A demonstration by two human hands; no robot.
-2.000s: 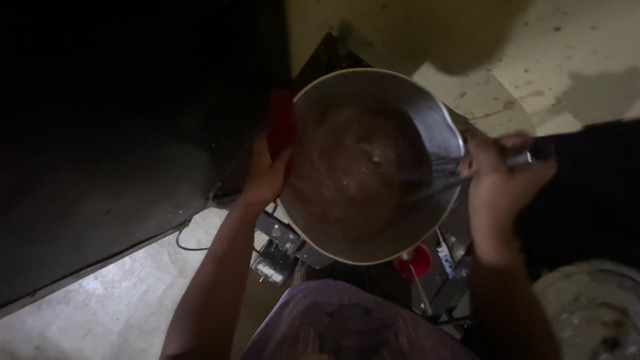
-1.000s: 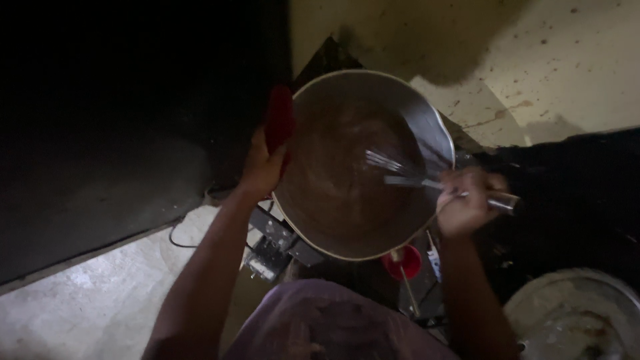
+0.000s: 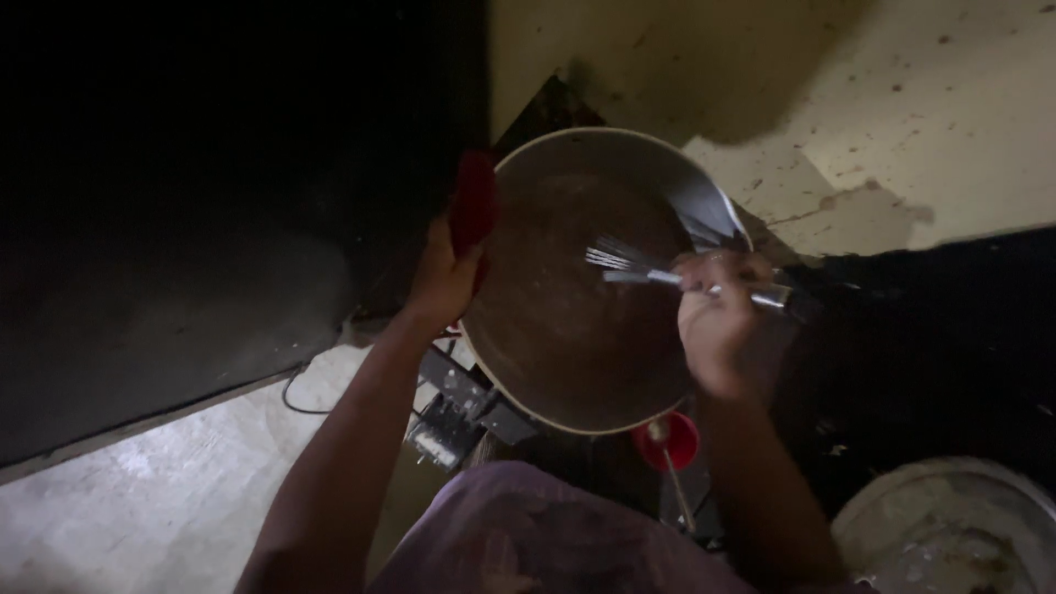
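Observation:
A large round metal pot (image 3: pixel 577 429) holds a brown liquid (image 3: pixel 569 313). At its left rim, my left hand (image 3: pixel 445 276) grips a red cloth or pad (image 3: pixel 473 202) pressed against the side of the pot. My right hand (image 3: pixel 719 309) is closed around the metal handle of a wire whisk (image 3: pixel 619 260). The whisk lies nearly level over the middle right of the pot, wires pointing left; whether their tips touch the liquid is hard to tell.
Below the pot are a black metal stand (image 3: pixel 462 388) and a red cup (image 3: pixel 670 441) with a thin stick-like thing in it. A round, stained container (image 3: pixel 949 495) is at the lower right. A dark panel (image 3: pixel 206 247) fills the left; a speckled pale wall (image 3: pixel 907 107) rises behind.
The whisk has swept about over the liquid in my right hand, and its wires show more sharply now than two seconds ago. My left hand has stayed with the red pad at the rim.

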